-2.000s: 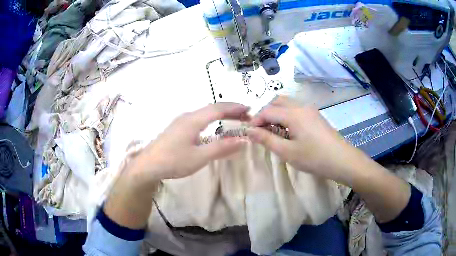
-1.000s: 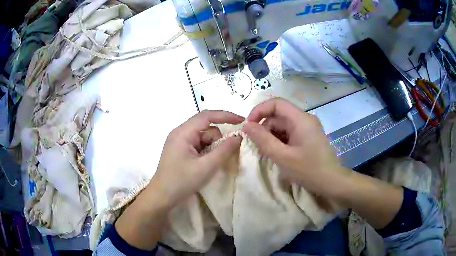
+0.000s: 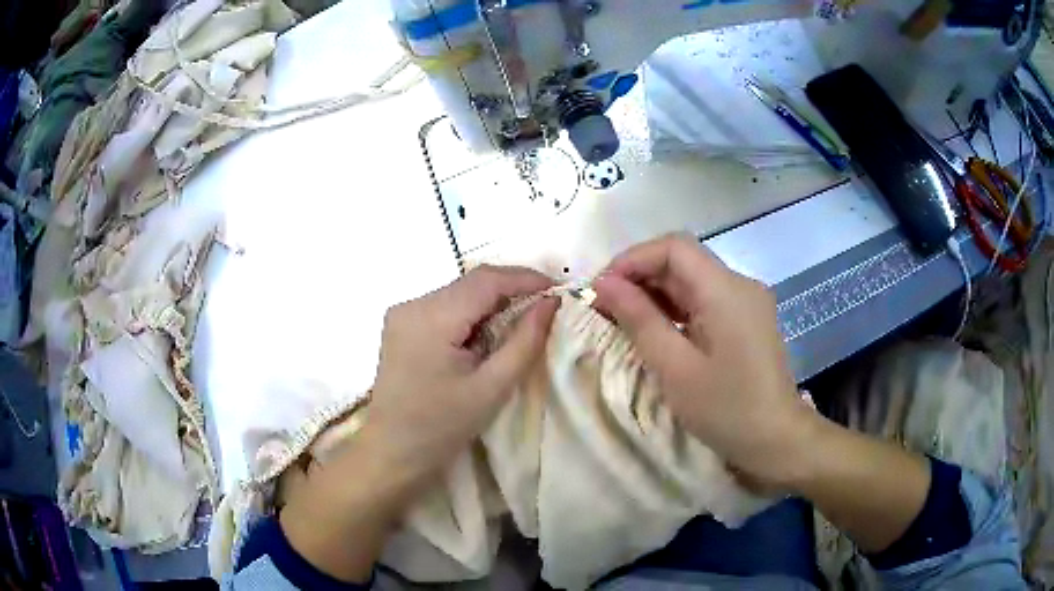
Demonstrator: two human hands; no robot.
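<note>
A cream garment piece [image 3: 601, 462] hangs in loose folds from my hands over the near table edge towards my lap. My left hand [image 3: 462, 358] pinches its gathered elastic edge with thumb and fingers. My right hand [image 3: 705, 358] pinches the same edge just to the right, with a small gap between the fingertips. A small pale bit shows at the seam between them; I cannot tell what it is. Another ruched edge [image 3: 318, 425] of cream cloth lies by my left wrist.
The sewing machine head [image 3: 520, 69] stands behind my hands. A garment pile [image 3: 127, 416] lies at the left. At the right are a black phone [image 3: 884, 156], a slim blue tool [image 3: 809, 129], orange-red scissors [image 3: 996, 214] and the table-edge ruler [image 3: 850, 289].
My hands came together on the gathered edge, and since a second ago the fingertips have moved slightly apart, the right hand shifting right. The view has shifted a little.
</note>
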